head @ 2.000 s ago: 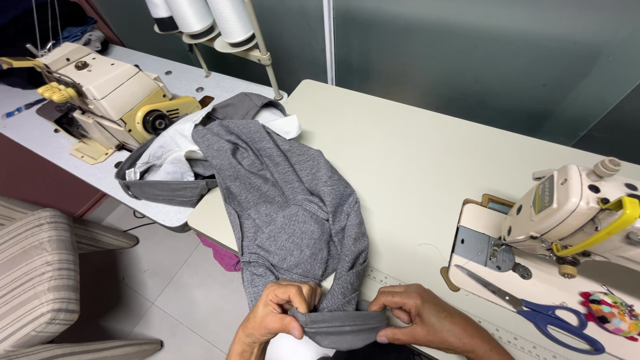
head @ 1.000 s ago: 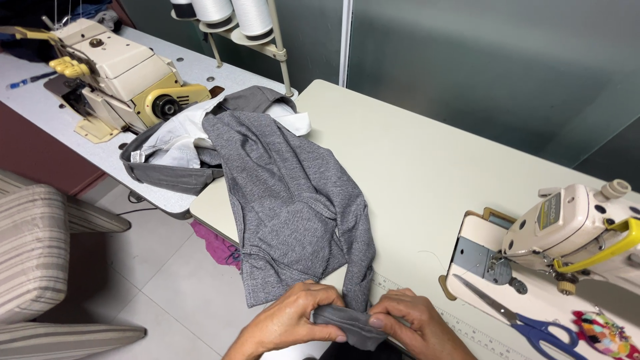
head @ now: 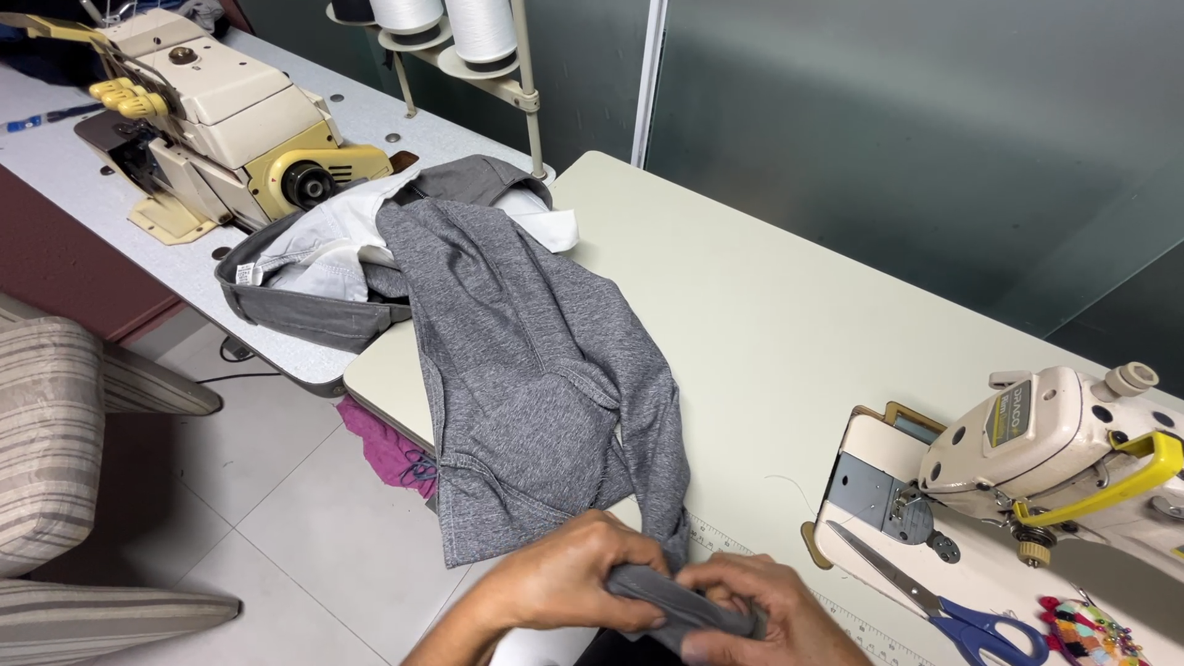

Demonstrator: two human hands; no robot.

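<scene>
A gray knit garment [head: 536, 370] lies across the table and hangs over its front edge. Its lower end comes up between my hands as a folded band of plain darker gray fabric [head: 680, 606]. My left hand [head: 578, 573] pinches that band at its left end, thumb in front. On its right end my right hand [head: 758, 601] is closed, the fingers partly behind the cloth. At the garment's far end, a gray waistband [head: 314, 314] with white lining [head: 351, 231] rests partly on the neighboring machine table.
A sewing machine [head: 1045, 435], open scissors [head: 953, 601] and a pincushion [head: 1091, 629] are at right. A ruler [head: 832, 610] lies near my right hand. An overlock machine [head: 222, 102], thread cones [head: 481, 28], a striped chair [head: 46, 435] and magenta cloth [head: 384, 444] are leftward.
My hands have moved closer together, and the band stretched straight between them earlier is now bunched and tilted. The rest of the garment lies much as before.
</scene>
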